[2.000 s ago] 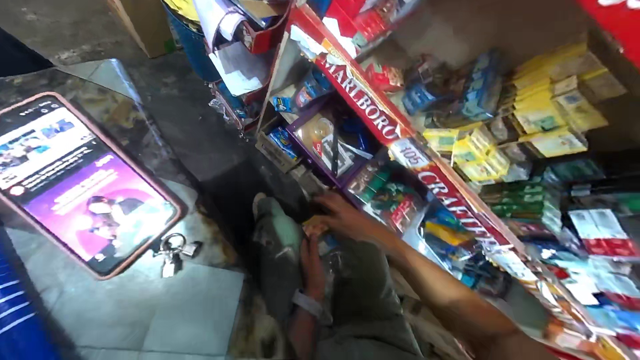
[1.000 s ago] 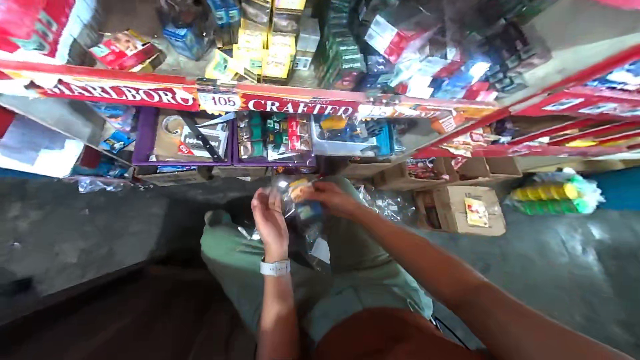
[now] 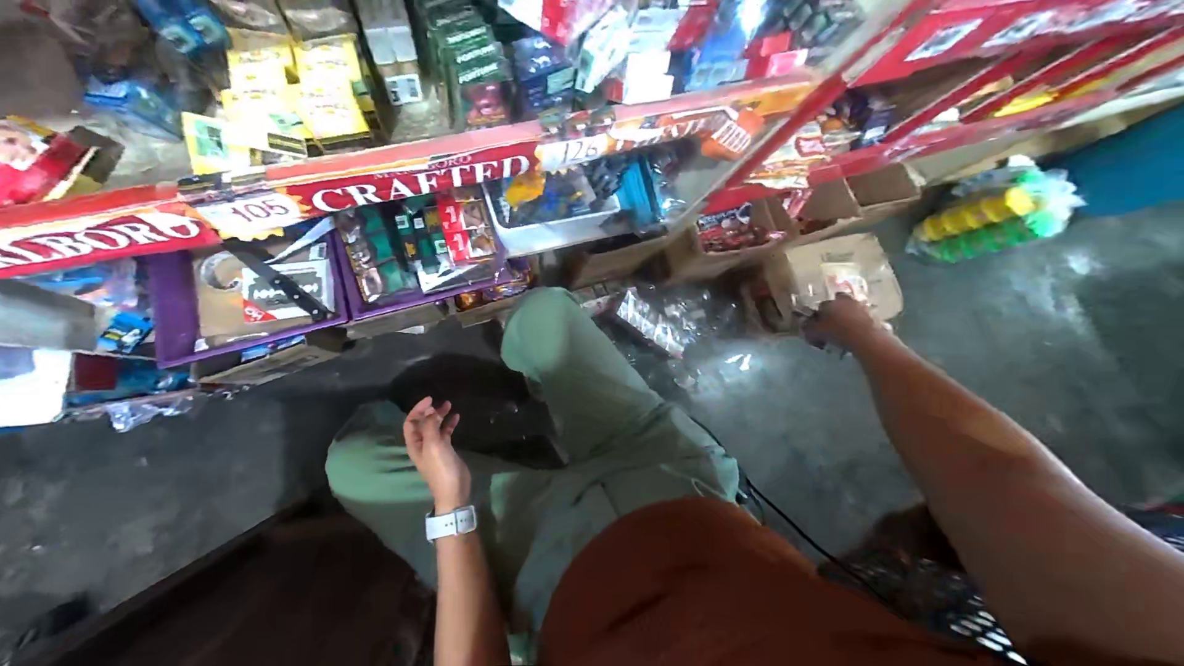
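Observation:
My left hand (image 3: 433, 442), with a white watch (image 3: 451, 524) at the wrist, is raised above my green trousers (image 3: 592, 398); its fingers are loosely curled and nothing shows in them. Far out to the right, my right hand (image 3: 837, 324) reaches down at the front of a cardboard box (image 3: 883, 268). Something dark or clear, perhaps plastic wrap, shows by its fingertips, but blur hides whether it is held. A small pale packet (image 3: 844, 280) lies on the box just beyond that hand.
Shelves with a red edge strip (image 3: 370, 190) hold yellow packs (image 3: 324, 88) and green packs (image 3: 472, 69). Beneath are purple trays (image 3: 176, 314), one with a knife (image 3: 277, 280). Clear plastic wrappers (image 3: 657, 319) litter the floor beside my knee. Wrapped yellow and green goods (image 3: 980, 222) lie farther right.
My hands were together at a clear plastic packet; now they are far apart, the right one out at the cardboard box. The packet no longer shows between them. The view has swung strongly.

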